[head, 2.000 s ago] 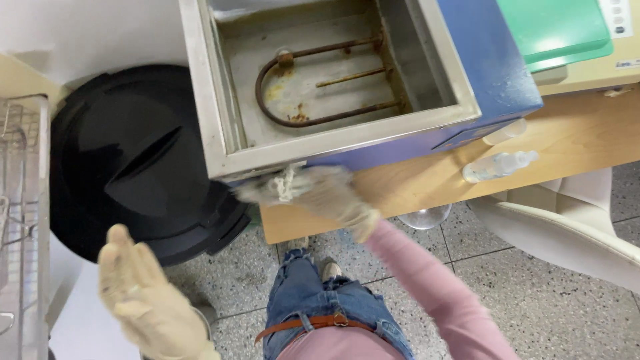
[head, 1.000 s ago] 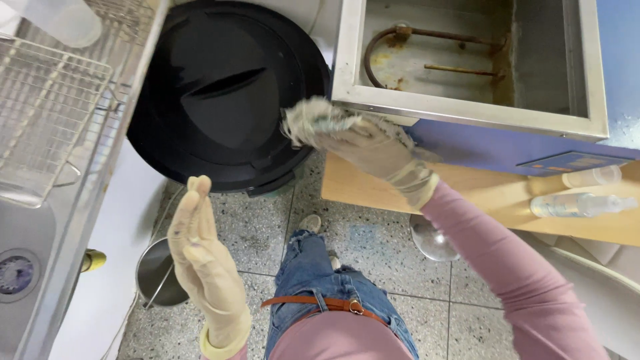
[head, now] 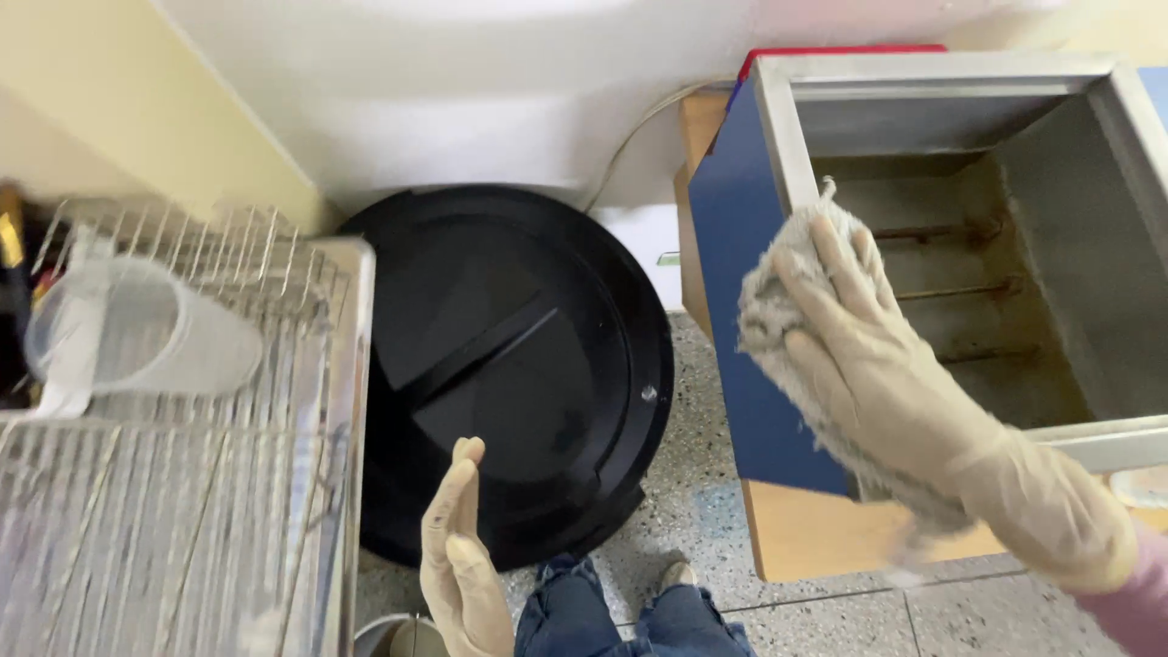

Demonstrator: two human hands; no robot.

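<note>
My right hand (head: 876, 374), in a cream rubber glove, presses a grey shaggy cloth (head: 785, 310) against the left rim of a blue and steel water bath (head: 780, 146). The cloth hangs over the rim onto the blue side panel. Inside the open tank, rusty heating rods (head: 958, 292) run above a brown-stained bottom; my hand and the cloth hide their left ends. My left hand (head: 465, 557), gloved alike, is held up with nothing in it, over the lower edge of a large round black lid (head: 511, 383). Its thumb stands apart from the fingers.
A wire rack (head: 164, 511) with a translucent plastic beaker (head: 146, 328) lies at the left. The bath stands on a wooden table (head: 821, 538). A cable (head: 630, 146) runs down the wall behind. Below are a speckled floor (head: 693, 420) and a bucket (head: 397, 634) near my left hand.
My right hand has brought the cloth from beside the tank's front left corner up onto its left rim. My left hand remains raised and empty. The view has shifted considerably.
</note>
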